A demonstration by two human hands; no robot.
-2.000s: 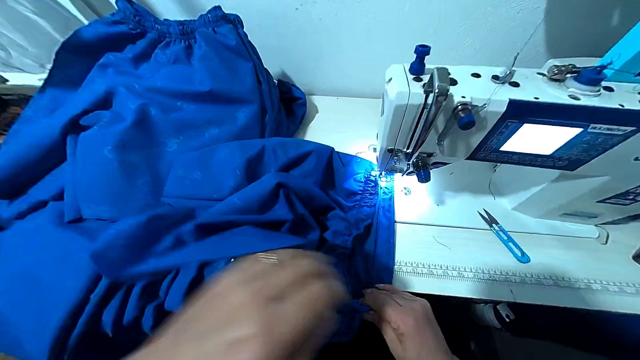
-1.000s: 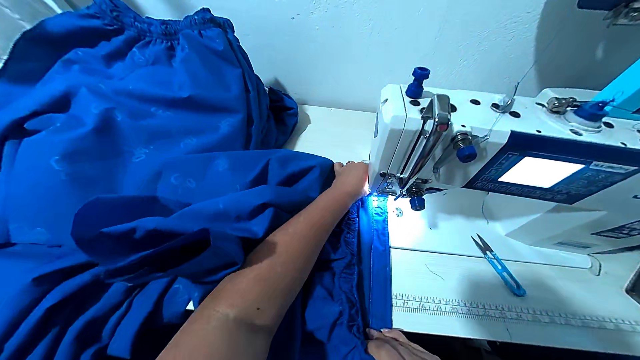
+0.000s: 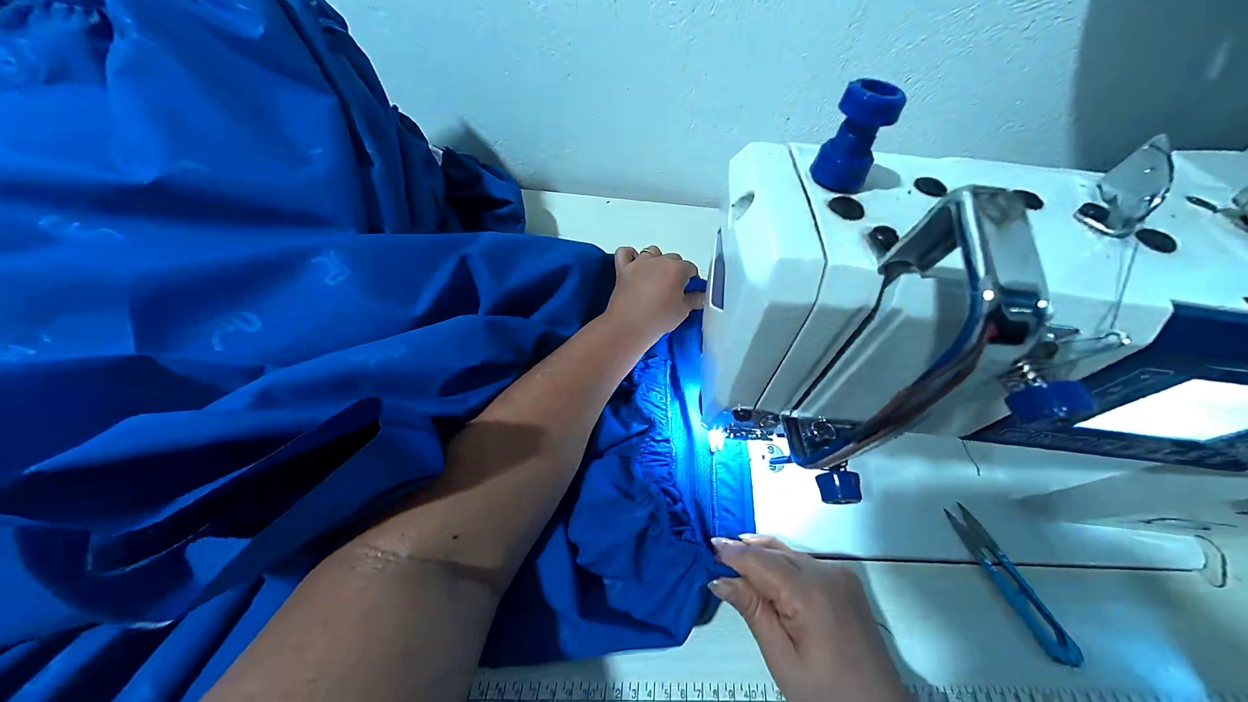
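Blue fabric with a gathered edge [image 3: 648, 429] lies under the needle area of a white sewing machine [image 3: 780, 283], whose lamp lights the seam. My left hand [image 3: 655, 288] reaches across the cloth and grips its far edge just left of the machine head. The near end of the flat blue band [image 3: 733, 492] is pinched between the thumb and fingers of my right hand [image 3: 795, 600]. The machine head hides the presser foot in part.
Blue thread snips [image 3: 1014, 585] lie on the white table right of my right hand. A measuring tape [image 3: 624, 690] runs along the front. Behind stands a pale wall [image 3: 604, 88]. More blue cloth [image 3: 195, 195] spreads over the left side.
My left hand was blurred over the near cloth two seconds ago, and now holds the cloth at the far side of the machine head. The gathered cloth has shifted toward me.
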